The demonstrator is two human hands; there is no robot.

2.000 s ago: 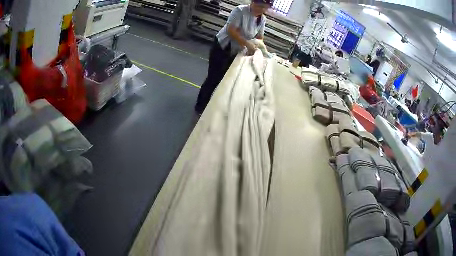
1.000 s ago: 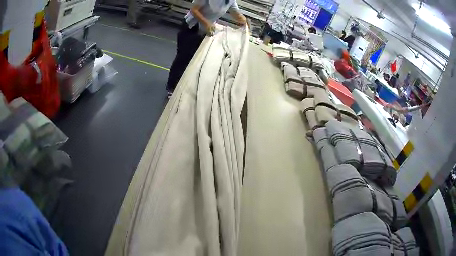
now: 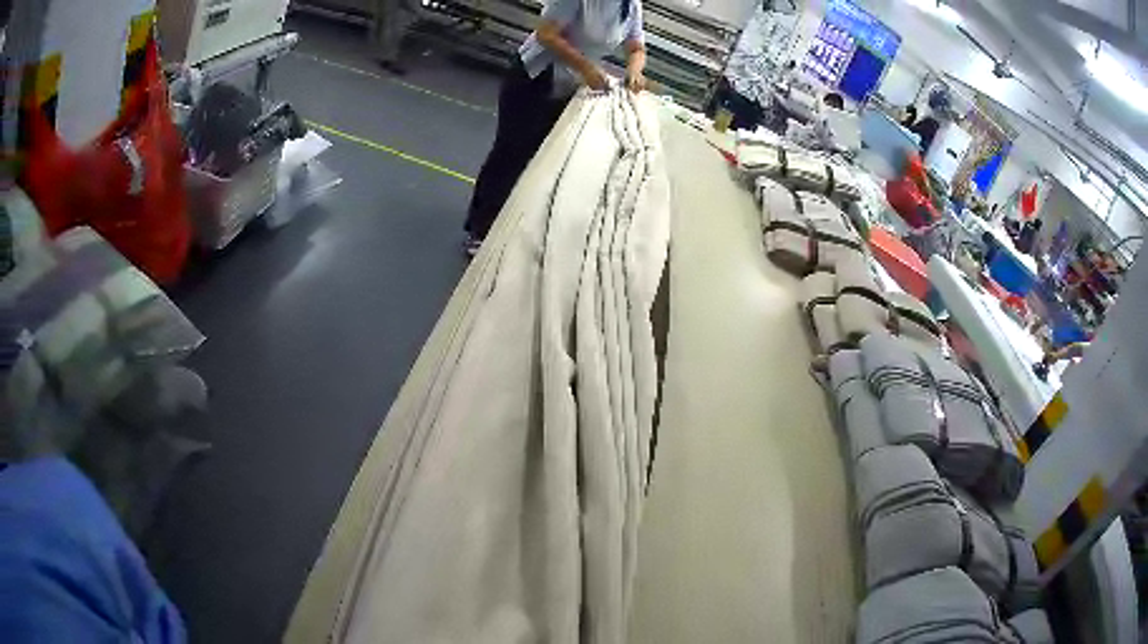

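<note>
A long beige curtain panel (image 3: 504,415) lies in lengthwise folds along the cream-topped table (image 3: 743,440), running from the near edge of the picture to the far end. Several raised folds run along its right part, and a dark strip shows along its right edge. Its near end is cut off by the picture's bottom edge. Neither of my hands is in view; only a blue sleeve or garment shows at the lower left.
A coworker (image 3: 567,76) stands at the far end with both hands on the cloth. Tied bundles (image 3: 919,390) line the table's right side. Bagged bundles (image 3: 88,340), a red plastic bag (image 3: 126,183) and a striped pillar (image 3: 88,63) stand left. Another striped pillar stands right.
The cloth's folds lie straighter and more spread towards the left than before. The coworker's hands have shifted at the far end. My view has swung left and partly back.
</note>
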